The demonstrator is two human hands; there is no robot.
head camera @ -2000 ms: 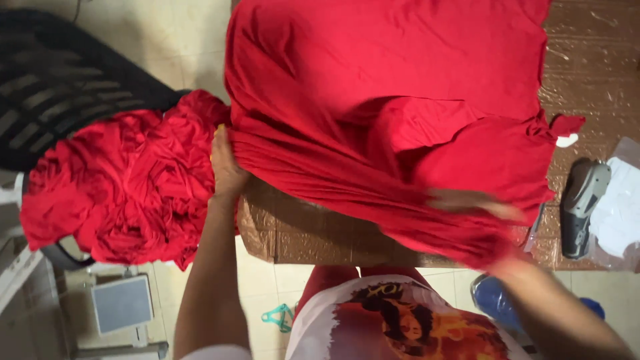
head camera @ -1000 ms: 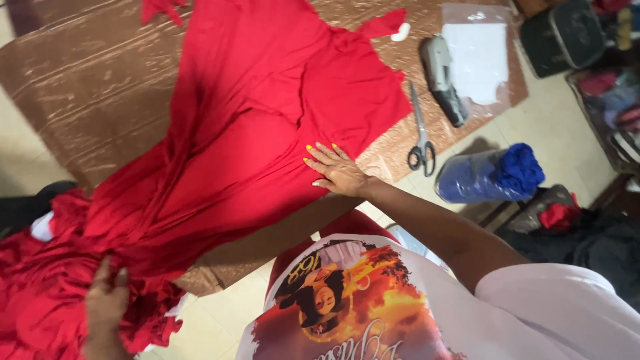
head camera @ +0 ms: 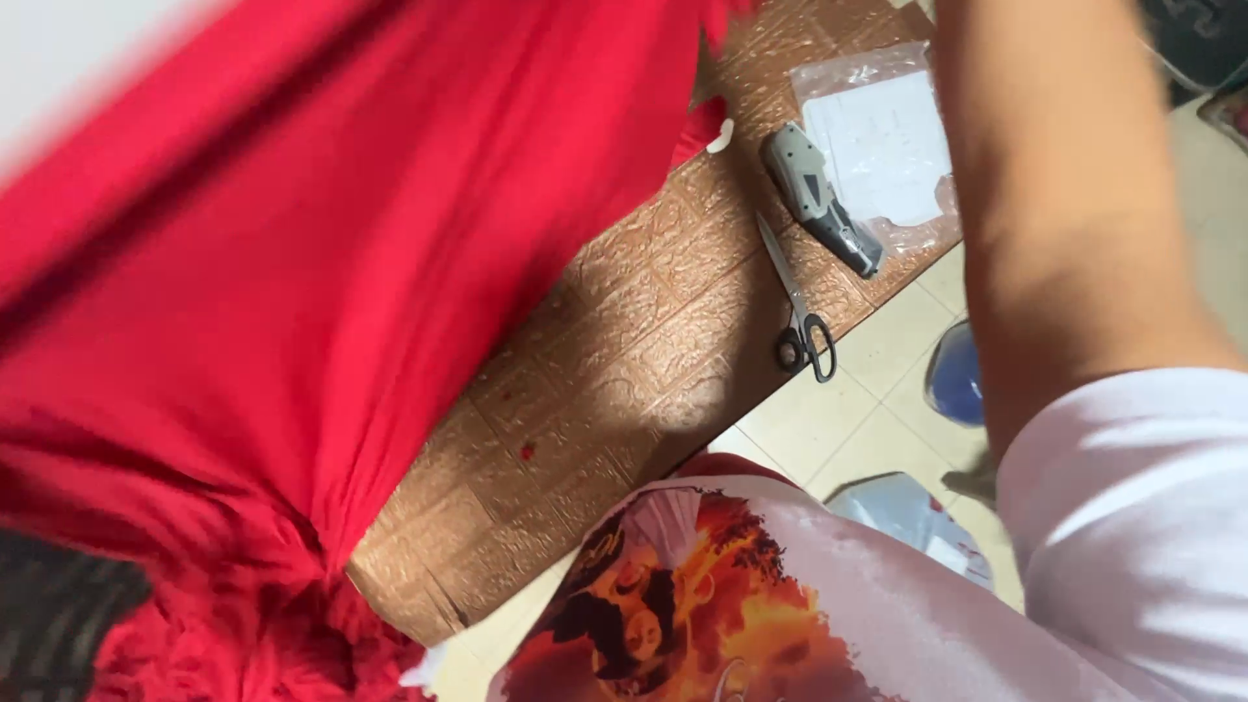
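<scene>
A large red fabric [head camera: 409, 224] is raised and stretched across the left half of the view, blurred at its upper left edge. It gathers at the lower left into a crumpled red heap [head camera: 253, 634]. My right forearm reaches up along the right side of the view, and the hand is beyond the top edge. My left hand does not show. Scissors with black handles [head camera: 801, 312] lie at the table edge, beside a grey and black handheld tool [head camera: 819, 200] and a clear plastic bag with white sheets [head camera: 877, 146].
The brown, brick-patterned table covering [head camera: 634, 322] runs diagonally, its near edge above a tiled floor [head camera: 877, 380]. A blue item [head camera: 957, 375] and a pale plastic-wrapped item [head camera: 916, 526] are below the table. Part of a black basket [head camera: 58, 614] shows at the lower left.
The red fabric lay spread on the table under my right hand and is now lifted, baring part of the covering. My right arm has swung upward; both hands have left the view.
</scene>
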